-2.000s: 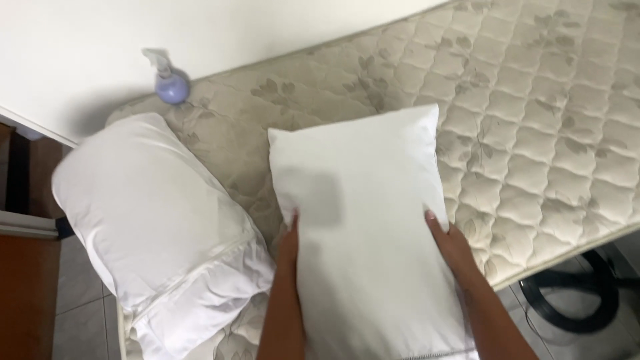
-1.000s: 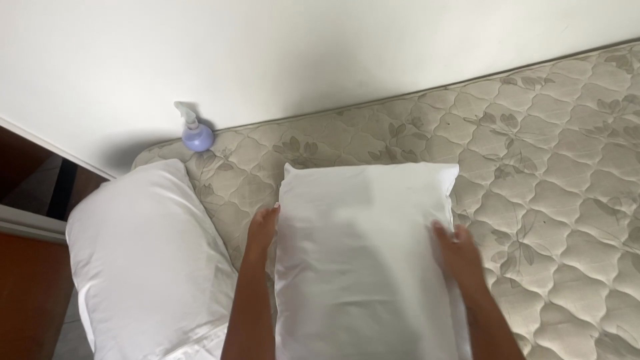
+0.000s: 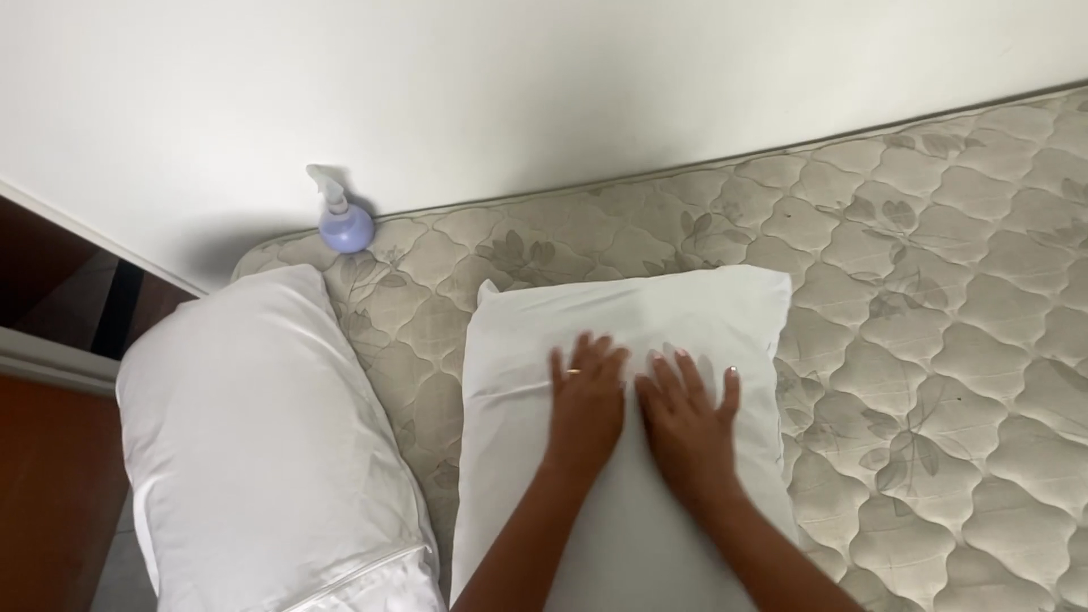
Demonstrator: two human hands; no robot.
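Note:
A white pillow (image 3: 527, 442) in a smooth case lies flat on the quilted, leaf-patterned mattress (image 3: 918, 340). Near the middle of its upper part rests my left hand (image 3: 588, 408), slightly blurred, with a ring on one finger. Close beside it on the right, my right hand (image 3: 690, 425) lies palm down on the same pillow, fingers spread. Neither hand grips anything. A second white pillow (image 3: 263, 450) lies at the mattress's left end, a zipper or seam across its lower part.
A spray bottle with purple liquid (image 3: 347, 229) stands at the mattress's back left corner, against the white wall (image 3: 527, 93). On the left are a brown wooden panel (image 3: 51, 493) and a pale rail (image 3: 59, 361), with floor tiles showing below.
Both my hands have moved from the pillow's side edges inward onto its top, where they now lie side by side. The second pillow and the spray bottle have stayed in place.

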